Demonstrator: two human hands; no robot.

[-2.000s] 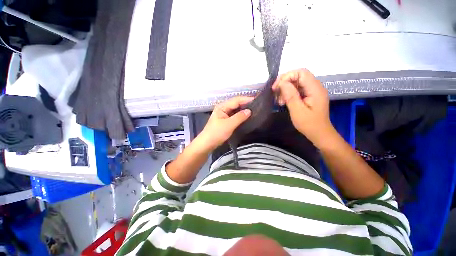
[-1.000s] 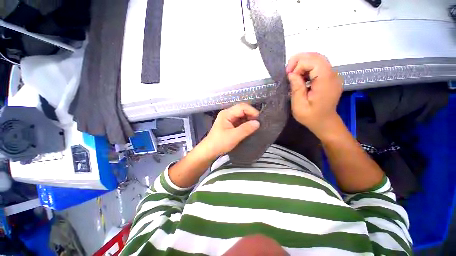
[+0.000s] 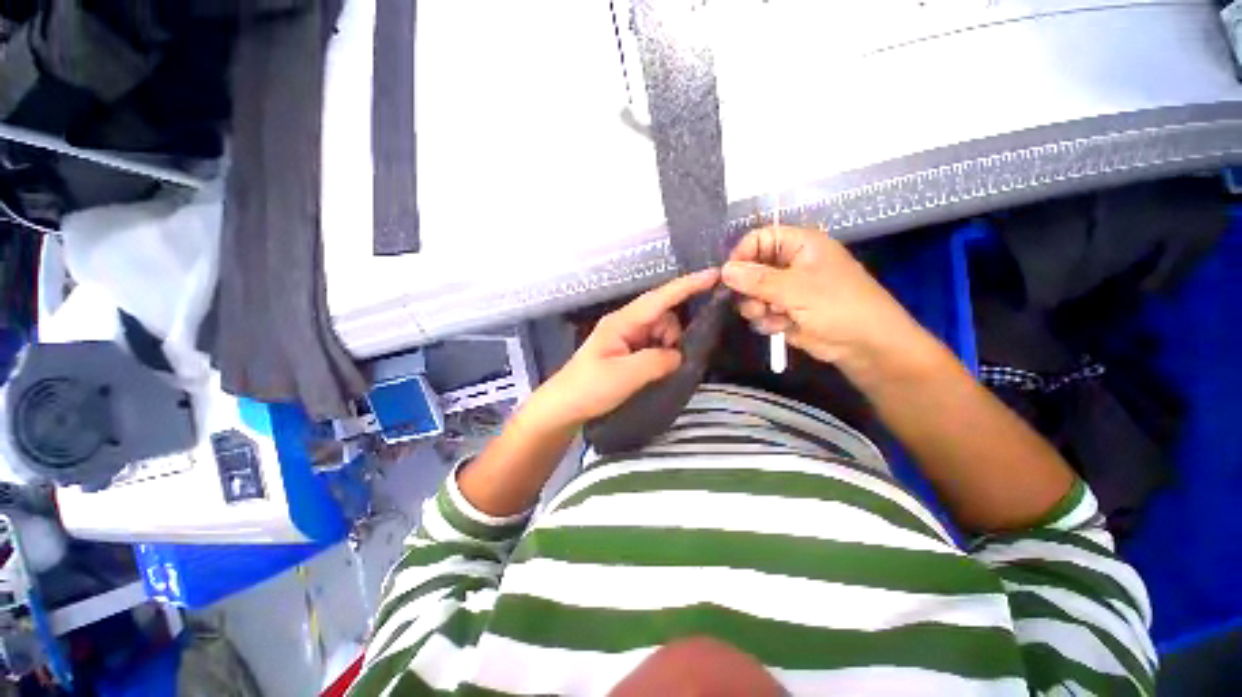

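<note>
A long dark grey fabric strip (image 3: 685, 150) runs from the top of the table over its front edge and down to my lap. My left hand (image 3: 629, 351) holds the strip below the table edge, its index fingertip touching the right fingertips. My right hand (image 3: 804, 289) is bare and pinches at the strip's right edge. A thin pale stick (image 3: 778, 351) shows below the right fingers, with a thin pale line above them; what it is exactly cannot be told. Any needle or thread at the fingertips is too small to see.
A second grey strip (image 3: 395, 136) lies flat on the table at left. Wider grey pieces (image 3: 270, 232) hang over the left edge. A measuring tape (image 3: 899, 198) lines the front edge. A blue bin (image 3: 1199, 477) with dark garments stands at right. A round vented grey housing (image 3: 96, 413) is at left.
My hands have come together at the strip, and the pale stick now shows in my right hand. The view has shifted, with the black tool at the upper right out of view.
</note>
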